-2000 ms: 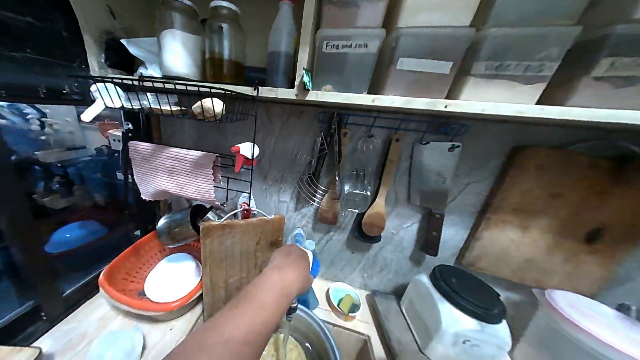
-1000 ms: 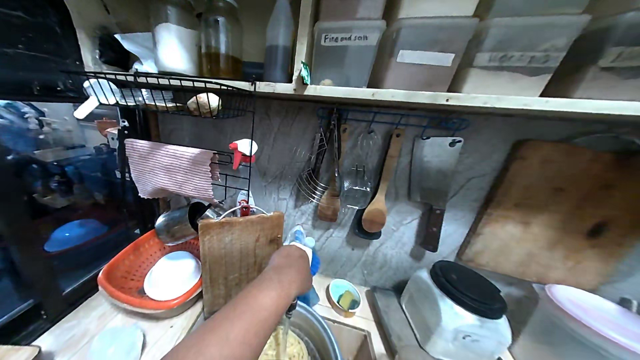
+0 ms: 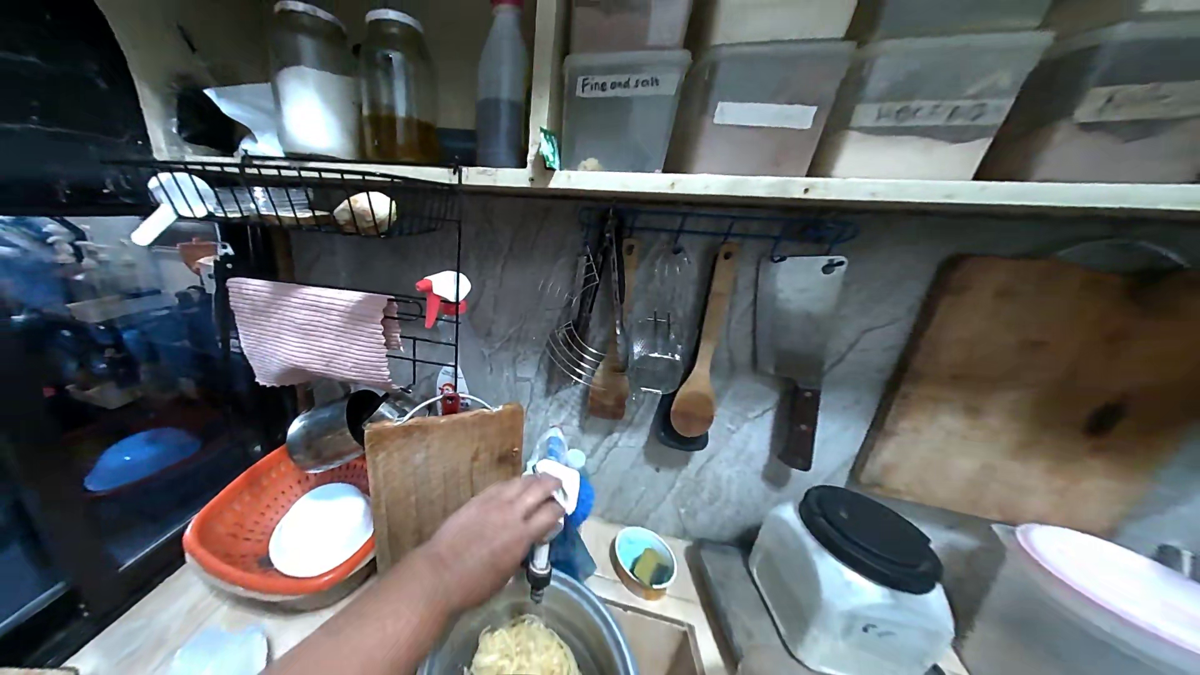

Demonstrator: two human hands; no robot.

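Observation:
My left hand (image 3: 502,525) reaches in from the lower left, its fingers curled over the white handle (image 3: 564,480) of a tap. Below the fingers the metal tap spout (image 3: 539,572) points down over a metal bowl (image 3: 614,630). Pale, shredded or noodle-like food (image 3: 525,649) lies in the bowl, which is cut off by the bottom edge. Whether water runs is not clear. Blue cleaning items (image 3: 583,499) are right behind the tap. My right hand is out of view.
A wooden board (image 3: 445,469) stands left of the tap, beside an orange colander (image 3: 225,525) with a white dish. Right of the bowl are a small cup (image 3: 630,579) with a sponge, the sink edge (image 3: 694,647) and a black-lidded container (image 3: 844,600). Utensils and a cleaver (image 3: 802,366) hang behind.

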